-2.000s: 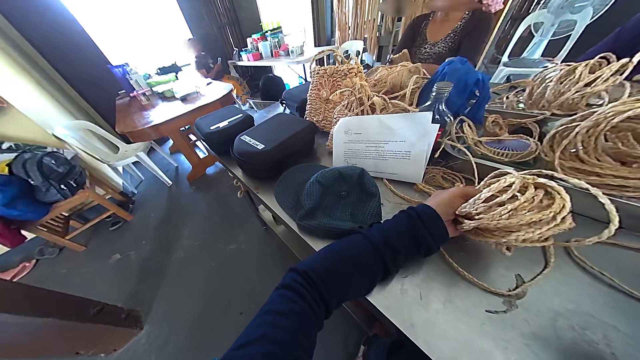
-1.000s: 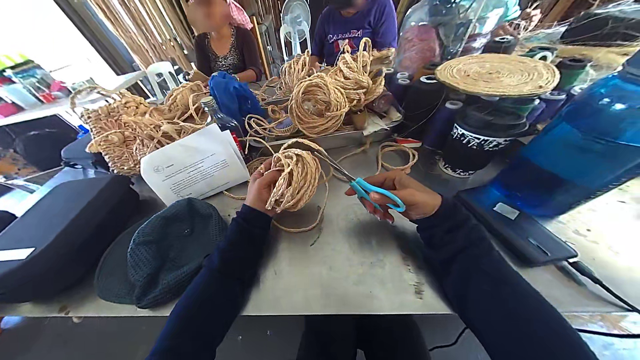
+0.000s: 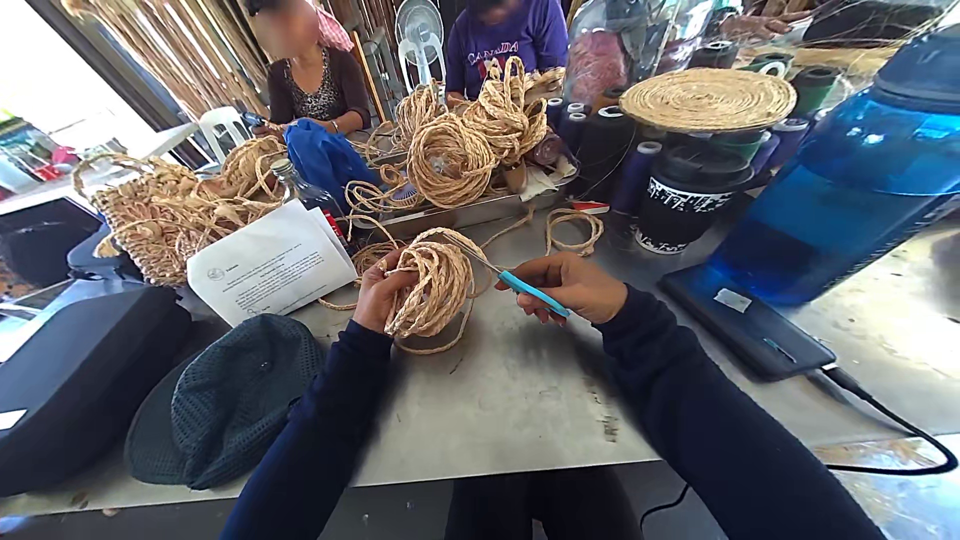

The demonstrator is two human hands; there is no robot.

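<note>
My left hand (image 3: 381,294) grips a coil of braided natural-fibre rope (image 3: 435,289) over the metal table, thumb in front. In my right hand (image 3: 574,285) is a pair of scissors with light blue handles (image 3: 534,291), its blades pointing up and left to the coil's upper right edge. Whether the blades touch a strand cannot be told. A loop of the rope hangs below the coil near the table surface. Another loose rope loop (image 3: 574,231) lies behind my right hand.
Left are a dark cap (image 3: 240,397), a black case (image 3: 82,375), a printed sheet (image 3: 274,262) and a woven basket (image 3: 150,217). A metal tray (image 3: 457,217) holds rope coils. Right are a blue bottle (image 3: 832,180), a power bank (image 3: 750,322) and a woven disc (image 3: 709,99). Two people sit opposite.
The view has swung right since the oldest frame. One second ago the scissors' handle loops showed broadside; now they are seen nearly edge-on. The left hand still holds the coil.
</note>
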